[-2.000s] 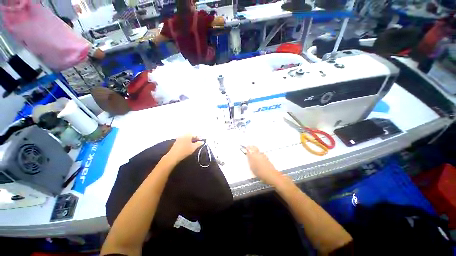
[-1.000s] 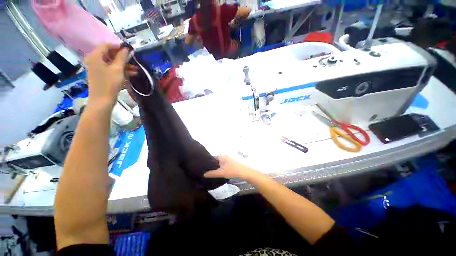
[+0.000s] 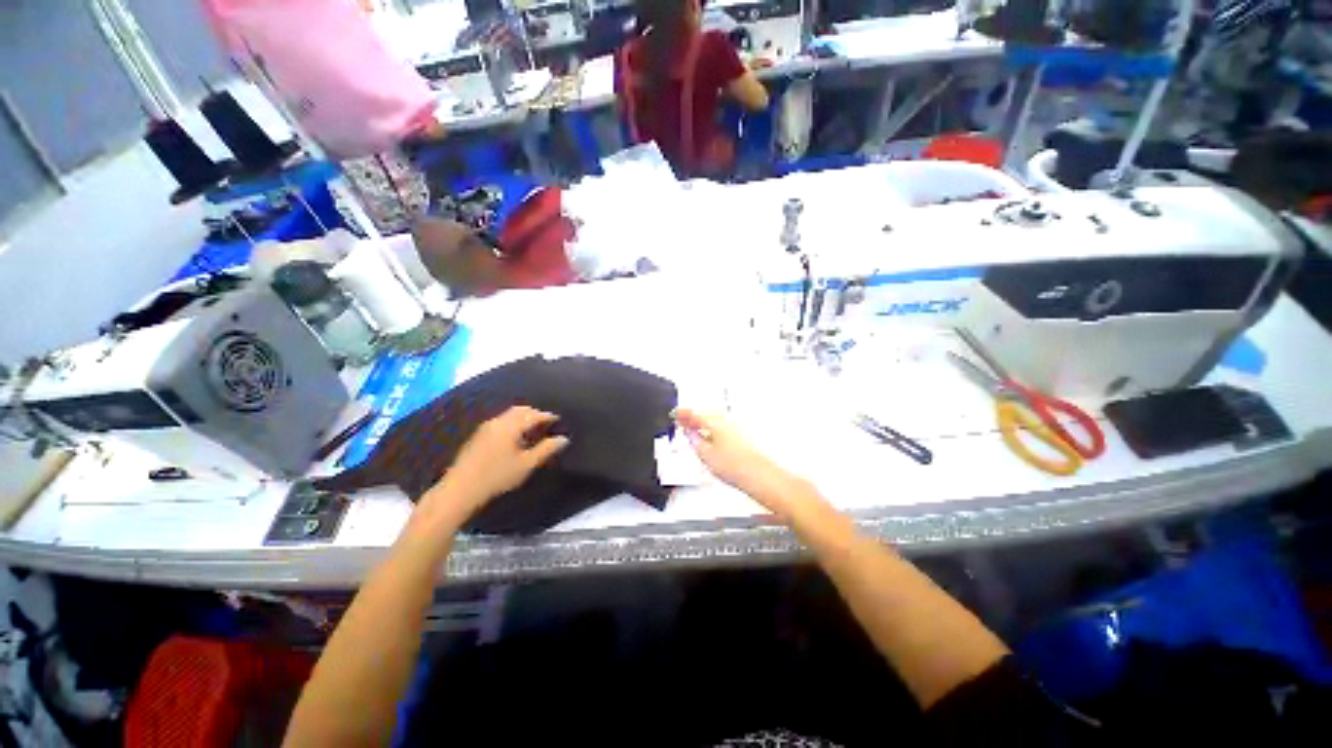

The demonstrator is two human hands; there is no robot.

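A dark brown garment piece (image 3: 599, 402) lies spread on the white machine table, left of the needle area. My left hand (image 3: 511, 446) rests on top of the cloth with bent fingers; whether it pinches the cloth is unclear. My right hand (image 3: 709, 439) is at the cloth's right edge, its fingertips together on that edge by a small white piece (image 3: 679, 460). The white thread loop is not visible. The dark snips (image 3: 893, 439) lie flat on the table, right of my right hand. The presser foot (image 3: 818, 339) stands beyond, with no cloth under it.
The sewing machine (image 3: 1023, 292) stands at right, with red and orange scissors (image 3: 1049, 427) and a black flat phone-like thing (image 3: 1191, 421) before it. Another machine (image 3: 234, 373) is at left. A red perforated basket or stool (image 3: 197, 694) is below. A person in red (image 3: 679, 88) sits beyond.
The cloth, held up at left by my left hand a second ago, now lies on the table. My left hand has come down onto it. The snips left my right hand earlier. The view has shifted.
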